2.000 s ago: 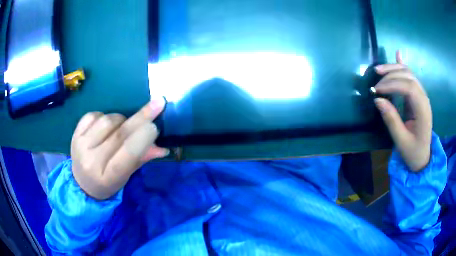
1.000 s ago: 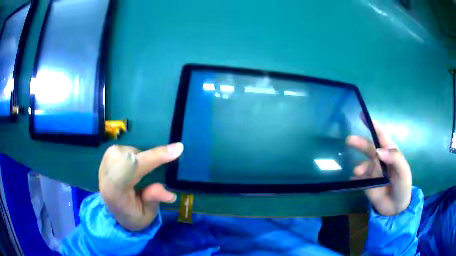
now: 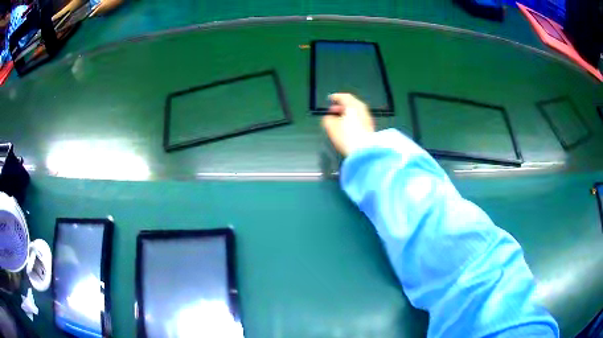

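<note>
My right hand (image 3: 349, 124) reaches far forward, slightly blurred, with its fingers at the near edge of a dark-edged touch panel (image 3: 349, 76). I cannot tell if the fingers grip the panel or only touch it. The panel lies flat on the green belt (image 3: 225, 162), with a small gold tail at its far left corner. My left hand is not in view. Thin black empty frames lie on the belt, one to the left (image 3: 228, 109) and one to the right (image 3: 466, 129) of the panel.
Two shiny panels, one farther left (image 3: 80, 274) and one nearer the middle (image 3: 187, 284), lie on the near green bench. A small white fan (image 3: 12, 231) stands at the far left. A smaller black frame (image 3: 564, 122) lies at the right. Another person's hand (image 3: 104, 6) shows top left.
The view has swung up and forward. The panel held in both hands is gone from the near bench; a panel lies on the belt at my outstretched right hand. My left hand has left the view.
</note>
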